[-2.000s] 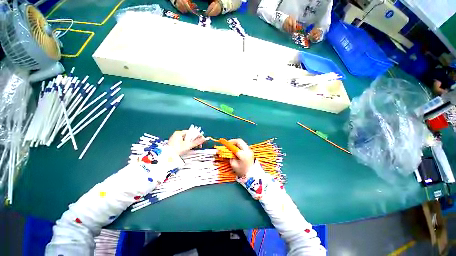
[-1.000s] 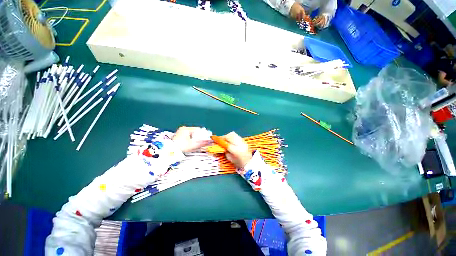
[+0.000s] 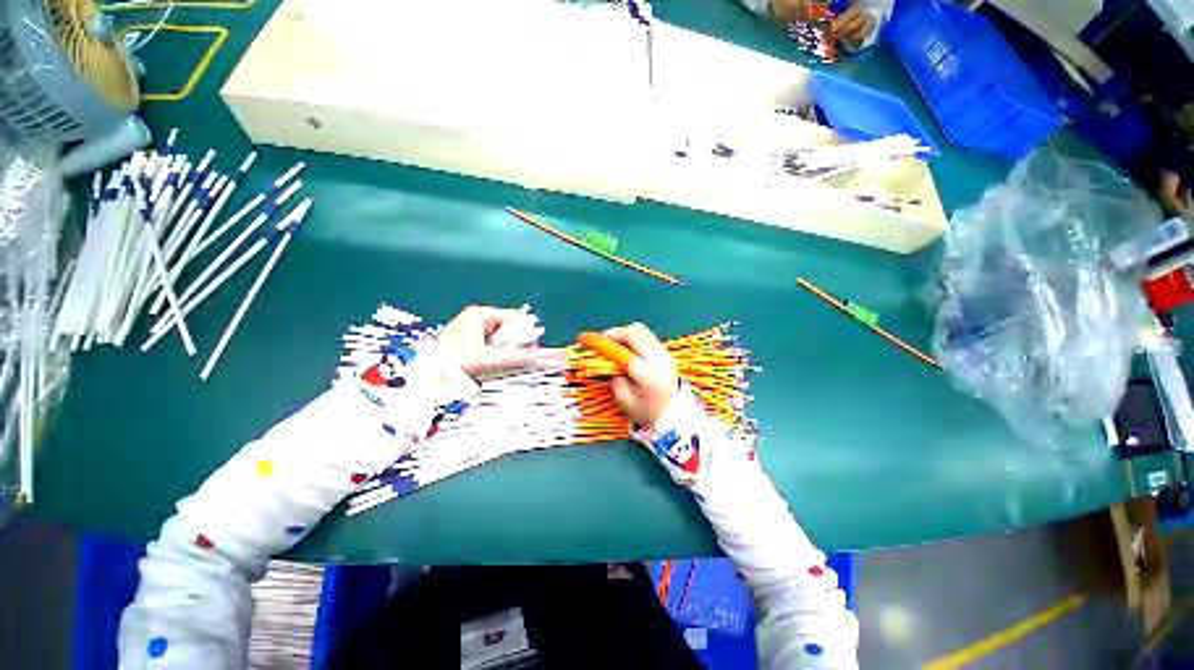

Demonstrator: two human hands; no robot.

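A fanned pile of joined pieces (image 3: pixel 504 429) lies on the green mat, white with blue marks at left and orange at right. My left hand (image 3: pixel 482 343) is closed around white sleeves over the pile's left part; a few white ends stick up from it. My right hand (image 3: pixel 635 373), with orange finger cots (image 3: pixel 606 348), is over the orange wires (image 3: pixel 707 380). Its fingertips point at my left hand, a small gap apart. Whether it pinches a wire is too small to tell.
Loose white tubes (image 3: pixel 183 262) lie at left by a fan (image 3: pixel 66 72). Two green-tagged orange wires (image 3: pixel 596 245) lie behind the pile. A long cream tray (image 3: pixel 432 164) crosses the bench; a clear bag (image 3: pixel 1034 295) is at right. Another person's hands (image 3: pixel 851 26) show at top.
My hands have moved slightly apart from their close position one second ago. The camera view has shifted, so the bench items sit a little higher.
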